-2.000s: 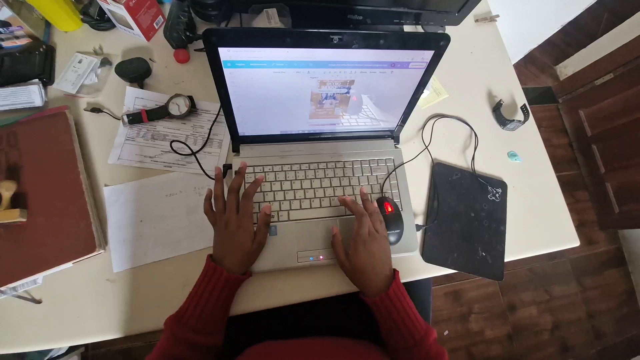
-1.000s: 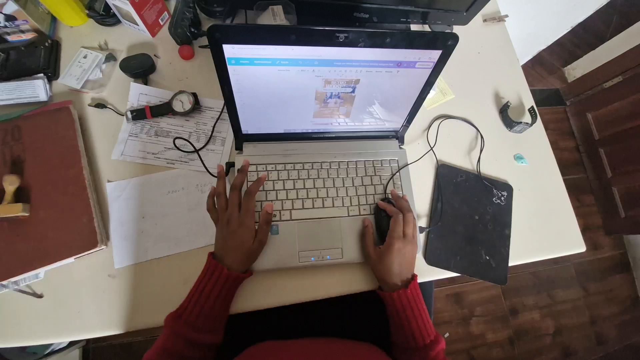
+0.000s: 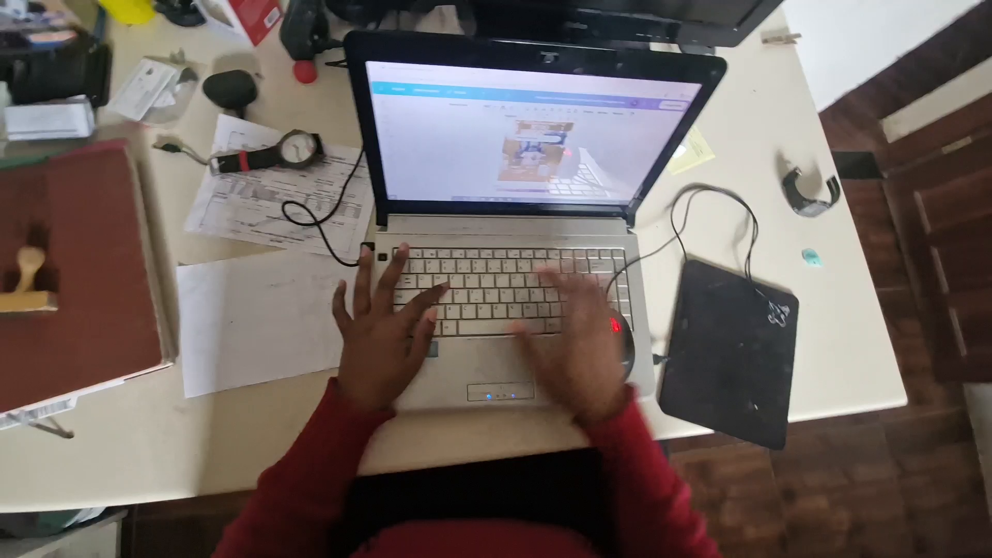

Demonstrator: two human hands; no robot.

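An open silver laptop (image 3: 457, 387) with a black-framed, lit screen (image 3: 442, 147) stands on the desk. My left hand (image 3: 380, 341) lies over the left part of its keyboard (image 3: 496, 298), fingers spread and nothing held. Over the right part of the keys is my right hand (image 3: 577, 341), blurred, its fingers apart. A black wired mouse (image 3: 626, 341) with a red light rests on the laptop's right side, just right of that hand and partly hidden by it.
Right of the laptop lies a black mouse pad (image 3: 728, 356) near the desk edge, with a wristband (image 3: 810, 198) beyond. At left are papers (image 3: 256, 325), a wristwatch (image 3: 298, 149) and a brown-red book (image 3: 77, 287) bearing a wooden stamp (image 3: 29, 283). A monitor (image 3: 620, 23) stands behind.
My right hand was on the keys two seconds ago, then on the mouse one second ago. It has left the mouse and is back over the keys. My left hand has stayed at the keyboard's left.
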